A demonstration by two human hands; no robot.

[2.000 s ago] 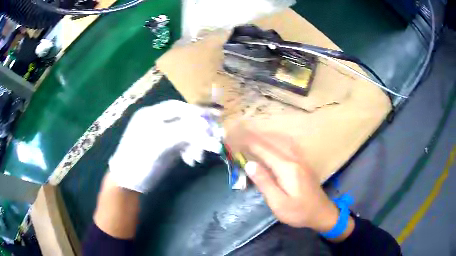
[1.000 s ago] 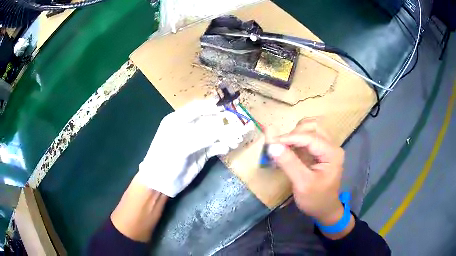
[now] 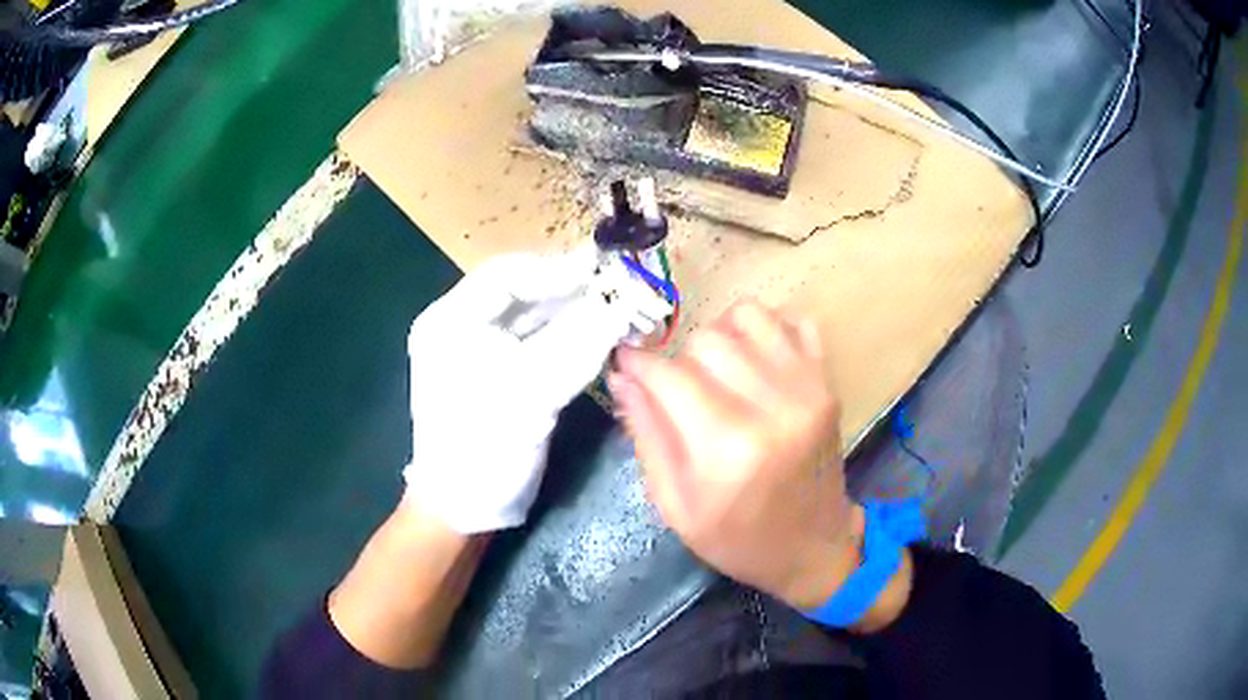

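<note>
My left hand (image 3: 500,383), in a white glove, grips a small black part (image 3: 631,229) with metal terminals pointing up and away. Blue, red and green lead wires (image 3: 665,285) run from the black part and curve back towards my fingers. My bare right hand (image 3: 739,445) touches the glove's fingertips from the right, fingers bent and slightly blurred. Its fingertips are at the lower end of the wires; what they pinch is mostly hidden, and the circuit board cannot be made out.
The dark iron stand (image 3: 602,103) with its yellowish sponge (image 3: 739,140) sits on the cardboard mat (image 3: 876,260). The soldering iron (image 3: 780,62) rests in it, its cable trailing right. A clear plastic bag (image 3: 472,28) lies behind. A cardboard box edge (image 3: 123,615) is at lower left.
The black part has turned, so its terminals now point away from me. My right hand has moved left to meet my left hand, and the wires are now bent into a curve.
</note>
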